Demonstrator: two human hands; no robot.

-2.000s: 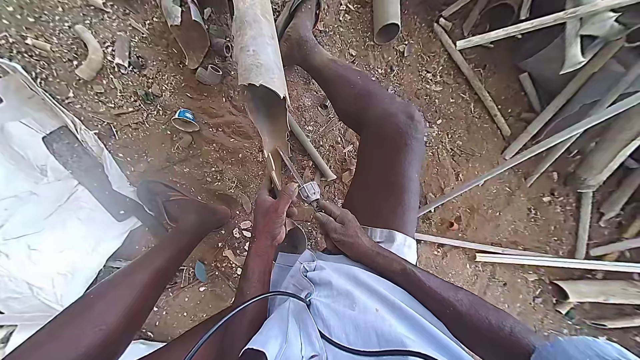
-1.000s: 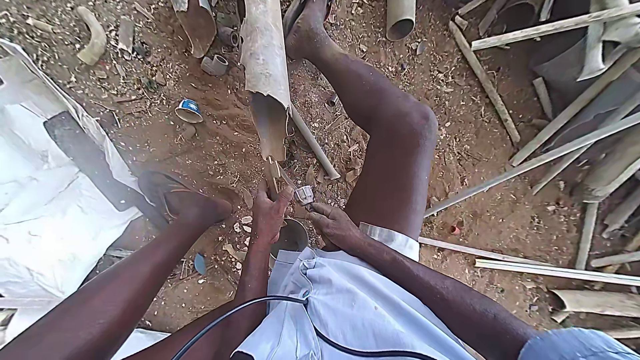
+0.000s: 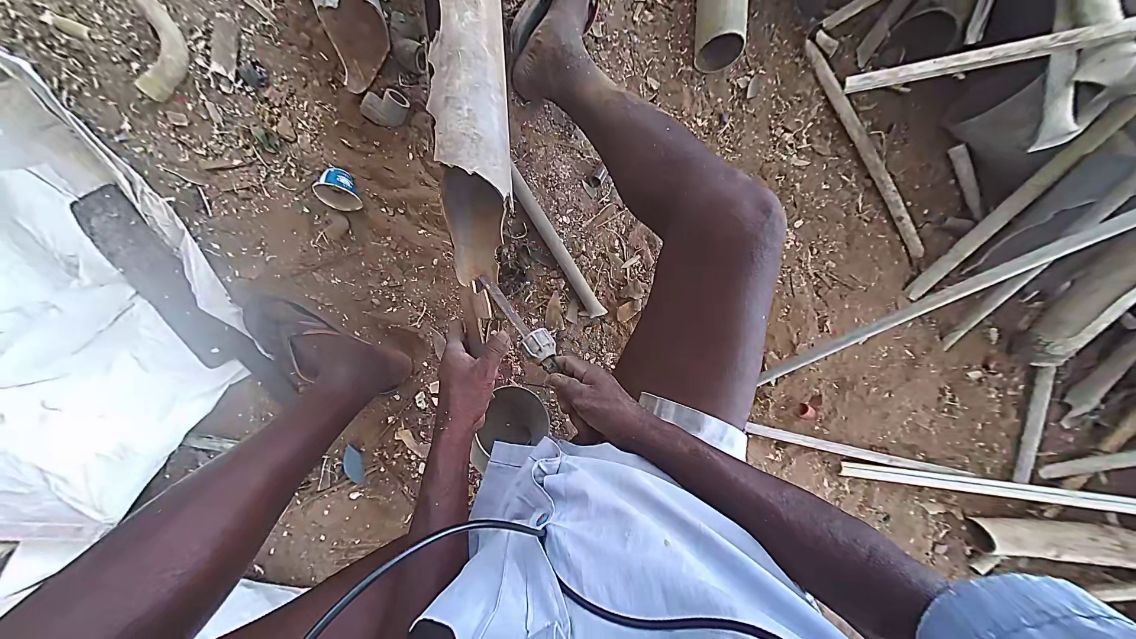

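Note:
Between my legs lies a long, broken plastic pipe (image 3: 470, 106), its cut end narrowing to a tapered tongue near my hands. My left hand (image 3: 470, 373) is closed around the narrow strip at that end. My right hand (image 3: 590, 390) grips the handle of a thin-bladed tool (image 3: 539, 344) with a pale, bulky collar. The tool's metal tip touches or lies very close to the strip just above my left hand. A round pipe end (image 3: 513, 417) shows below, between my two hands, partly behind my clothing.
A thin pipe (image 3: 559, 244) lies right of the large one. Pipe strips and pieces (image 3: 976, 284) are piled at the right. At the left are a white sheet (image 3: 80, 355), a dark flat board (image 3: 151, 266) and a blue-and-white cup (image 3: 338, 189). A black cable (image 3: 426, 540) crosses my lap.
Both hands stay at the end of the pipe. The tool, more upright a second ago, now slants up and left with its blade against or near the strip.

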